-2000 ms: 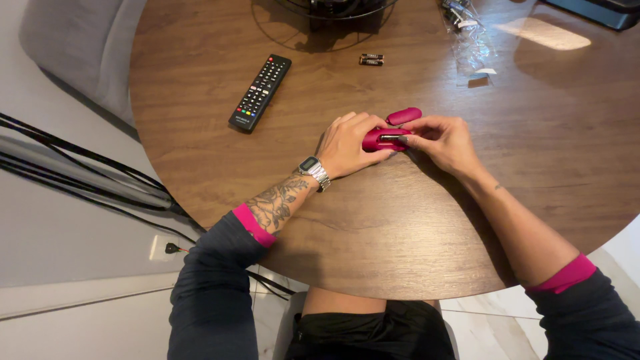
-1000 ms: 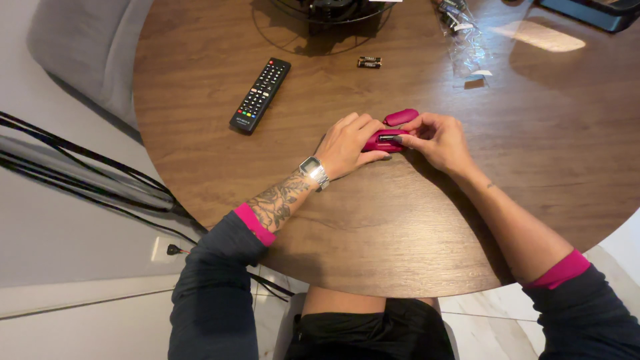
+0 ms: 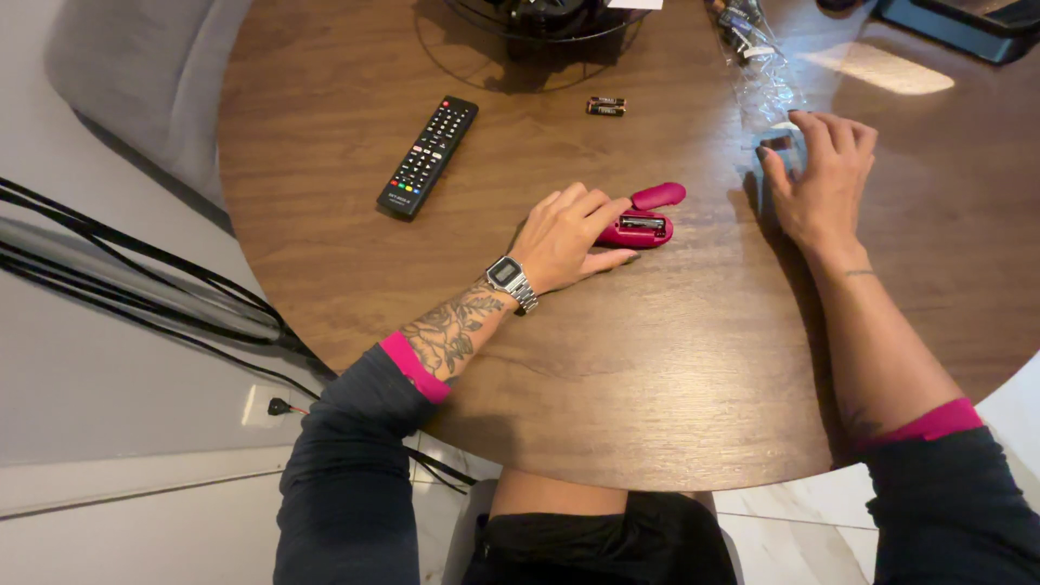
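Note:
My left hand (image 3: 569,236) holds a dark pink plastic device (image 3: 654,236) against the wooden table (image 3: 617,366). Its battery compartment faces up, with a battery (image 3: 642,221) lying in it. Just above the device, near my left fingertips, rests its matching pink cover (image 3: 659,196). Farther right, my right hand (image 3: 825,175) hovers with thumb and fingers apart and nothing between them, beside a clear plastic package (image 3: 768,93). Two small batteries (image 3: 607,106) lie side by side beyond the device. A black remote control (image 3: 428,157) lies to the left of my left hand.
A round black wire stand (image 3: 552,24) is at the table's far edge. More batteries (image 3: 735,24) sit inside the plastic package. A dark blue-edged tray or case (image 3: 951,28) stands at the far right. A grey chair (image 3: 154,89) and black cables (image 3: 146,268) are on the left.
My right hand has let go of the pink device and moved right and away toward the plastic package. My left hand has stayed at the device, whose battery compartment shows more fully.

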